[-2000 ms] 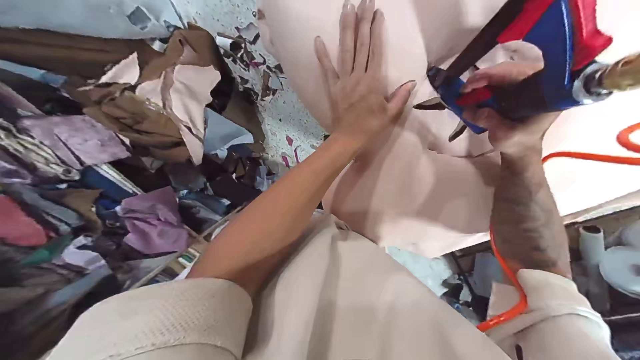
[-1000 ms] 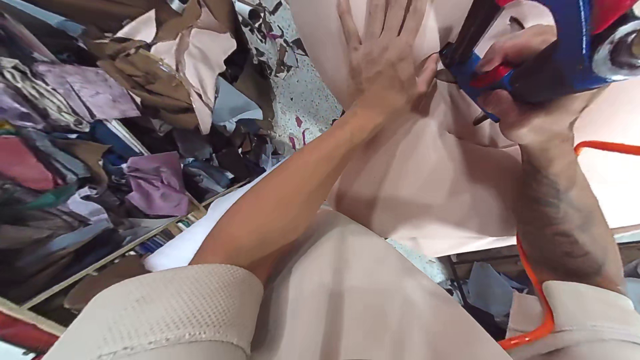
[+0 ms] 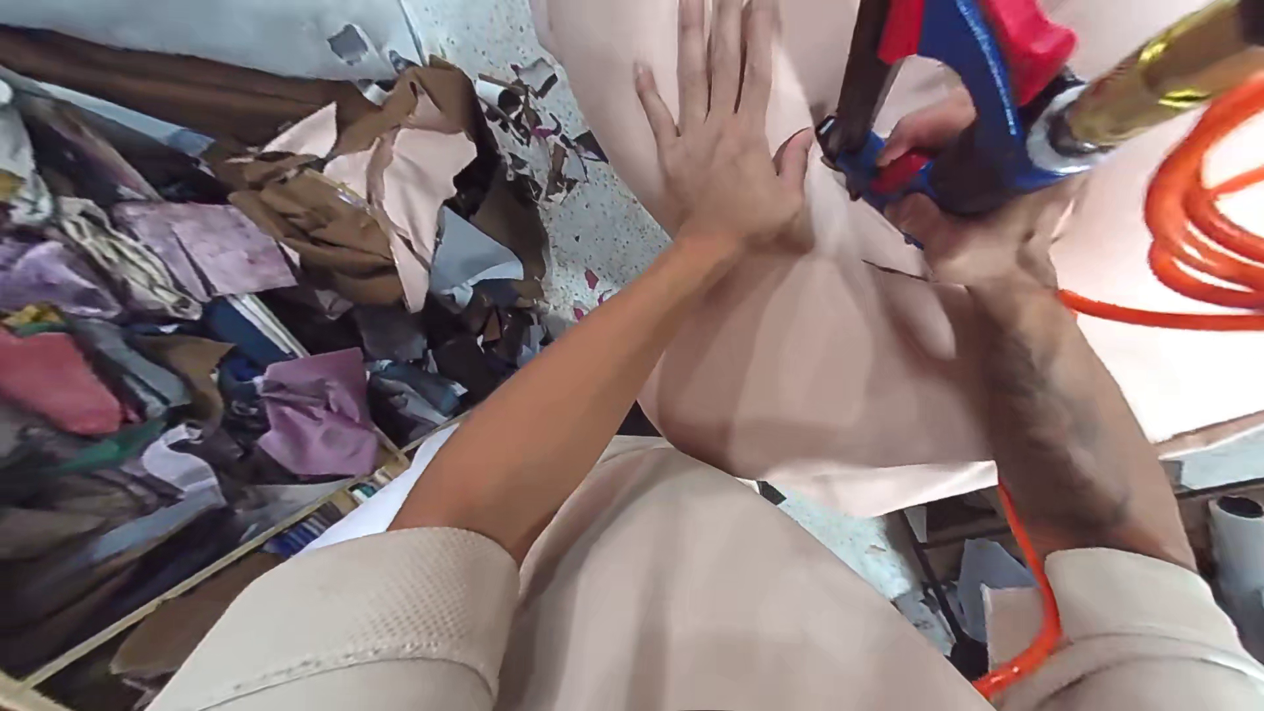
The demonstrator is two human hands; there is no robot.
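Observation:
A large pale pink sheet of leather-like material (image 3: 790,365) lies beneath both hands, with a cut edge and a fold near its middle. My left hand (image 3: 726,163) rests flat on it with fingers spread, holding nothing. Just to the right, my right hand (image 3: 973,212) grips a blue and red power cutting tool (image 3: 987,89) with a brass-coloured fitting at its rear. The tool's front end is close to my left thumb; its blades are largely hidden.
Heaped scraps of leather or fabric (image 3: 316,410) fill the left side. Small offcuts lie on the speckled surface (image 3: 592,232). An orange hose (image 3: 1195,237) coils at the right and runs below my right forearm. A white roll (image 3: 1236,553) stands at the lower right.
The tool's two pointed blades, seen apart on the sheet two seconds ago, are now mostly out of sight. The tool has turned, and its brass-coloured rear fitting shows more. My left hand stays flat on the sheet.

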